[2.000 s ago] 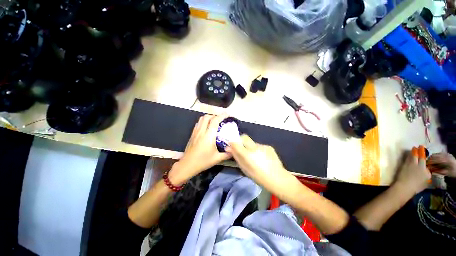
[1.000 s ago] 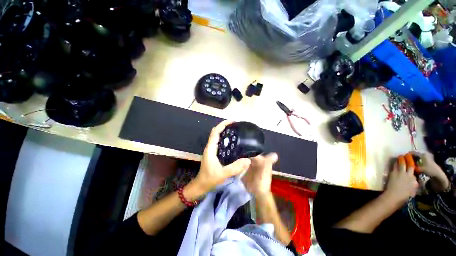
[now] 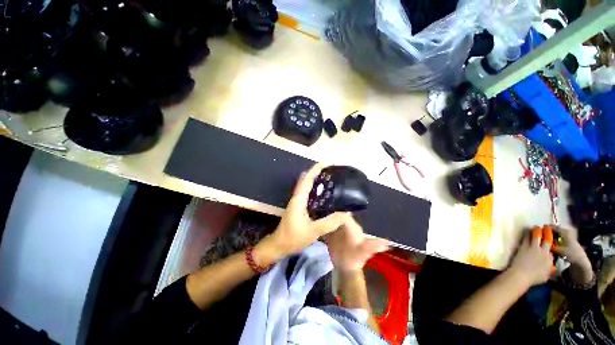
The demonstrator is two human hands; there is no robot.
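A glossy black camera head [image 3: 347, 189] with a ring of pale dots is held above the black mat [image 3: 236, 162], its dotted face turned left. My left hand [image 3: 301, 219] is bare and grips it by the dotted face and lower edge. My right hand [image 3: 352, 246] is just below the head, blurred, with fingers spread to the right; I see nothing in it. A second camera head [image 3: 299, 119] lies behind the mat, dots up. Small black blocks [image 3: 353, 122] lie beside it. Pliers with pinkish handles [image 3: 403, 166] lie to the right.
A large pile of black housings [image 3: 114, 121] fills the left. A greyish plastic bag [image 3: 404, 57] stands at the back. More black parts [image 3: 470, 184] and blue bins [image 3: 549, 121] are at the right. Another person's hands [image 3: 533, 259] with orange finger cots work at far right.
The camera head has turned from facing me, under a white cloth, to facing left. My right hand has dropped below it, and the cloth no longer shows.
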